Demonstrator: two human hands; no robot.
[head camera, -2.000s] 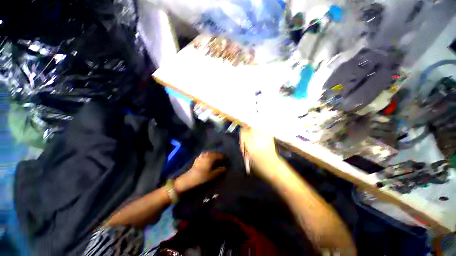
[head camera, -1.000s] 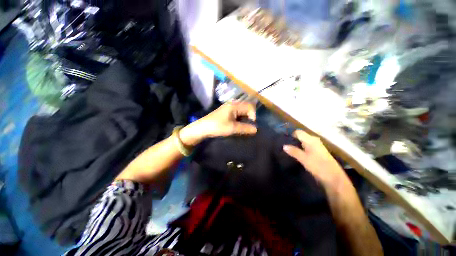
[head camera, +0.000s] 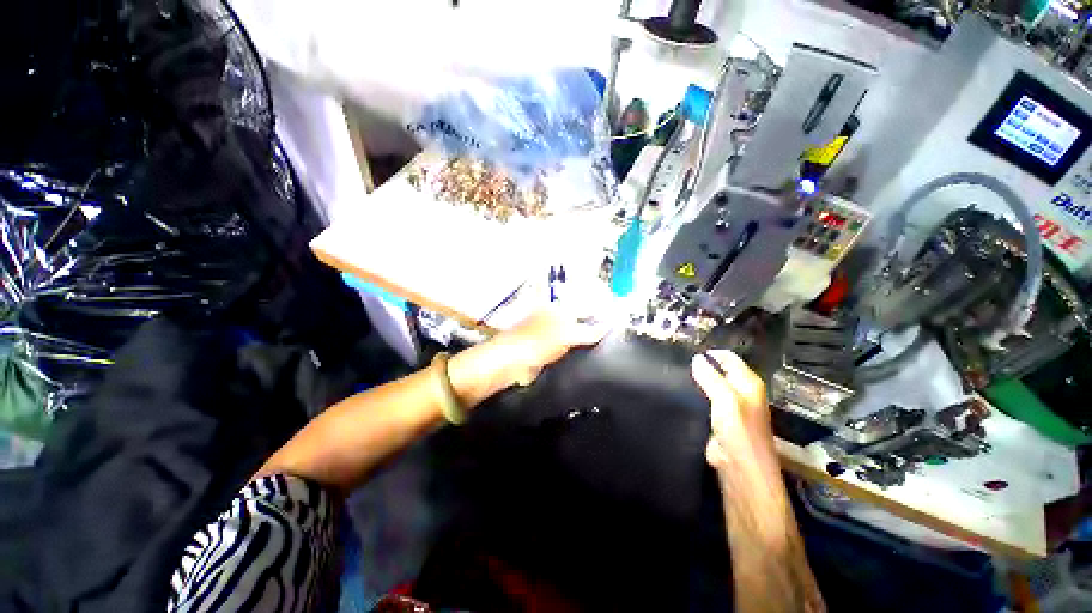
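A dark garment (head camera: 563, 461) lies over my lap and reaches up to the machine's work area at the table edge. Two small shiny dots show on it. The button machine's grey head (head camera: 728, 249), with a yellow triangle, stands above the garment's far edge. My left hand (head camera: 535, 347) holds the garment's edge left of the clamp area, its fingertips washed out by glare. My right hand (head camera: 735, 395) grips the garment to the right, thumb up, just in front of the machine's small metal parts (head camera: 677, 319).
A coppery button pile (head camera: 479, 189) and a clear bluish bag (head camera: 521, 114) lie on the white table (head camera: 401, 246). Small snips (head camera: 556, 283) lie left of the machine. A feeder with a curved hose (head camera: 1032, 228) and a screen (head camera: 1032, 134) stand right. Black plastic (head camera: 120, 228) is at left.
The view has shifted and sharpened. Both hands have moved from over the lap up to the machine, with the garment now drawn up to the table edge.
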